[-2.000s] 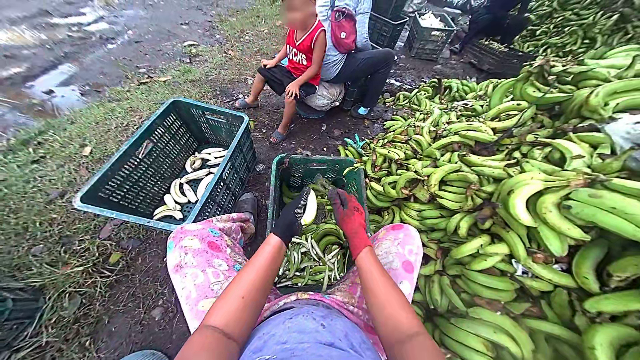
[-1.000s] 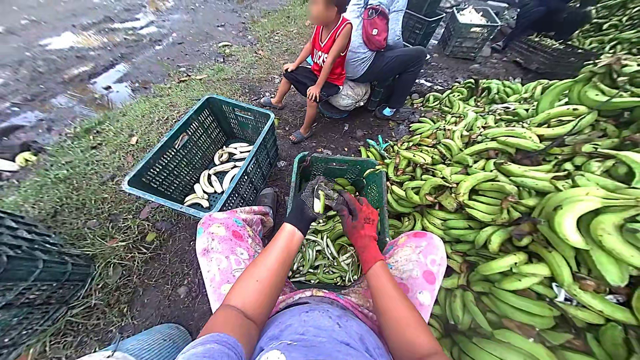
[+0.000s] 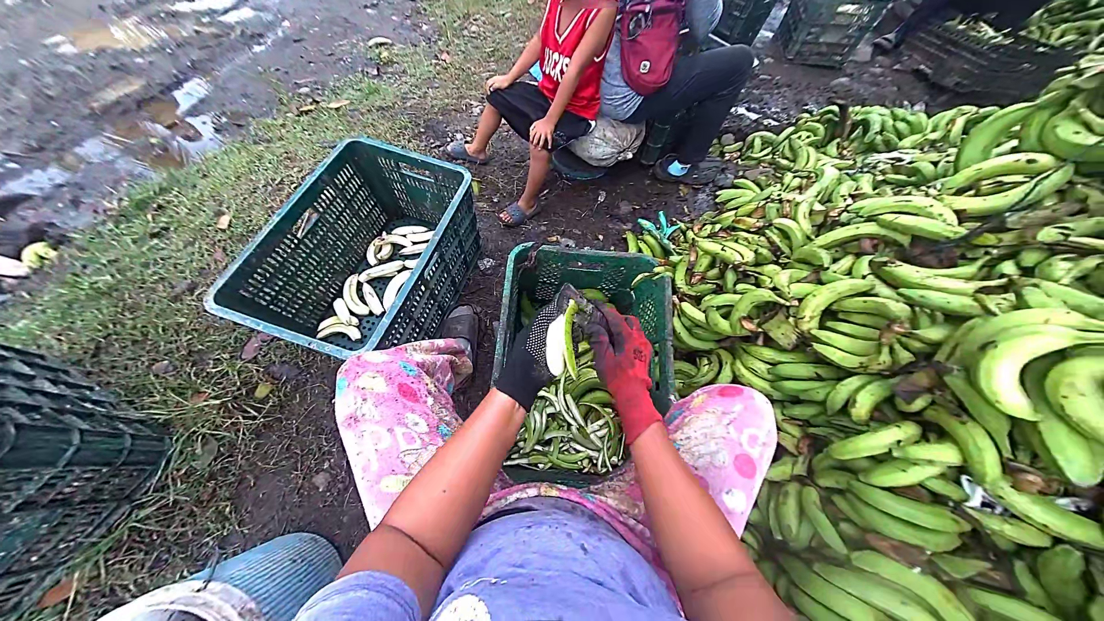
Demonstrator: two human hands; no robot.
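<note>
My left hand (image 3: 533, 349), in a black glove, holds a partly peeled green plantain (image 3: 561, 343), its pale flesh bare on one side and a strip of green peel on the other. My right hand (image 3: 623, 358), in a red glove with dark, soiled fingers, is closed at the fruit's upper end; whether it holds a tool is hidden. Both hands are above a green plastic crate (image 3: 660, 297) between my knees, which holds green peels (image 3: 569, 427) and some green fruit. To the left, a larger dark green crate (image 3: 341, 345) contains several peeled plantains (image 3: 379, 276).
A large heap of green plantains (image 3: 862, 336) covers the right side. Stacked dark crates (image 3: 78, 448) stand at the left edge, near a blue ribbed container (image 3: 276, 573). Two people (image 3: 573, 69) sit ahead. More crates (image 3: 828, 30) stand behind them. Grass and puddles lie at upper left.
The plantain now shows a strip of green peel hanging beside its pale flesh. My hands remain together over the crate between my knees.
</note>
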